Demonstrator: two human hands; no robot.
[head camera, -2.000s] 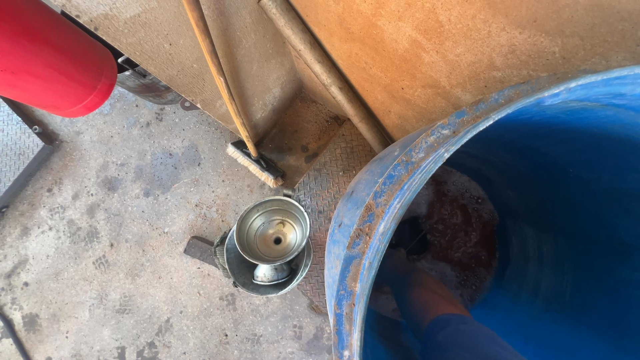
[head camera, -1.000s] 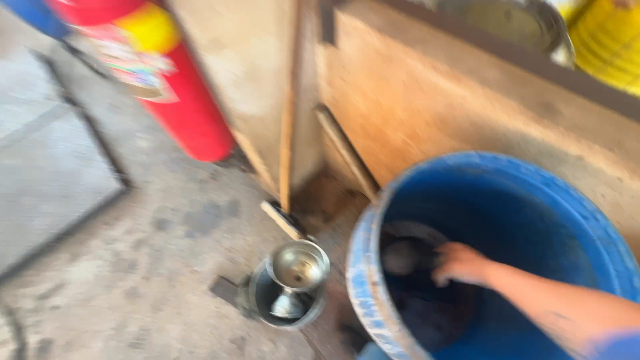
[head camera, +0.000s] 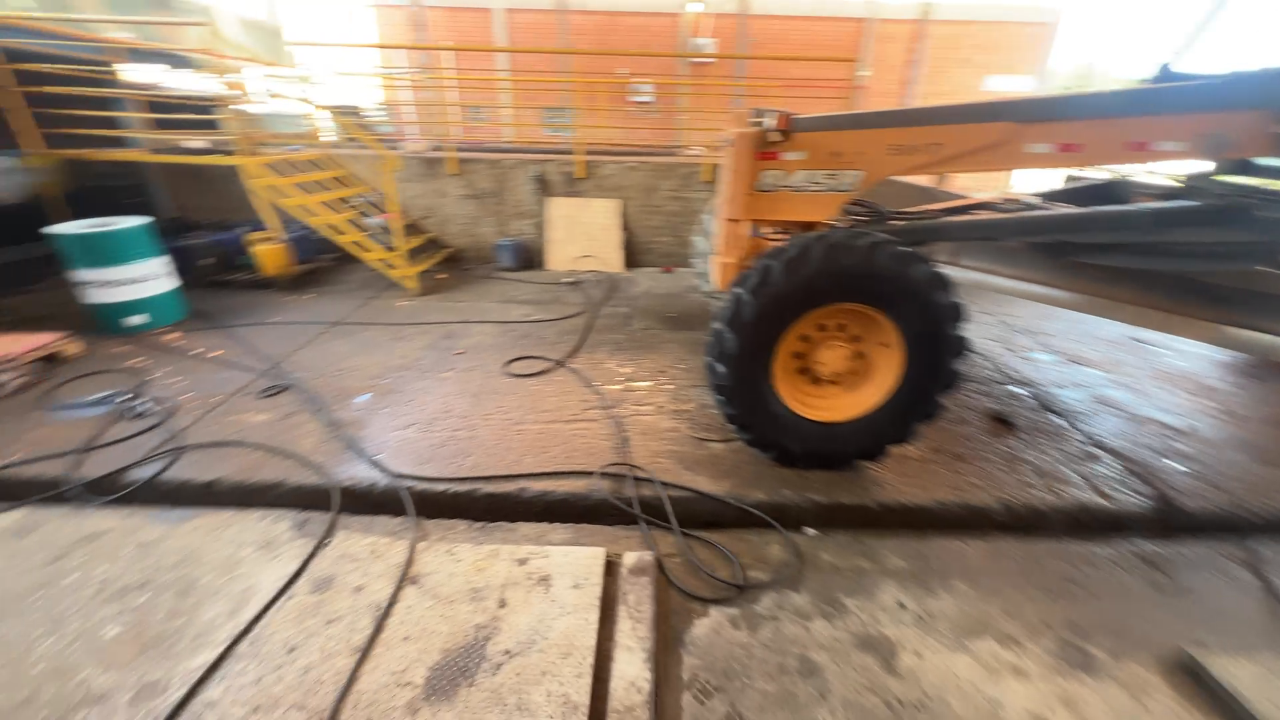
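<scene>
Neither my left hand nor my right hand shows in the head view, so what they hold or touch is hidden. A yellow-orange heavy machine (head camera: 790, 190) stands at the right, its large black tire (head camera: 730, 350) with an orange rim (head camera: 838, 362) resting on the wet floor. Black hoses (head camera: 520, 474) run across the floor from the left to the middle and lie in loops near a dark channel (head camera: 900, 512). The picture is blurred by motion.
A green and white drum (head camera: 125, 280) stands at the left near a pallet (head camera: 35, 348). Yellow metal stairs (head camera: 335, 210) rise to a railed platform. A pale board (head camera: 584, 234) leans on the low wall, beside a small blue container (head camera: 511, 254). A floor slot (head camera: 605, 630) runs near me.
The view has swung away from the blue barrel, the brush and the metal vessels to the open yard. The hand and forearm seen in the barrel before are out of view.
</scene>
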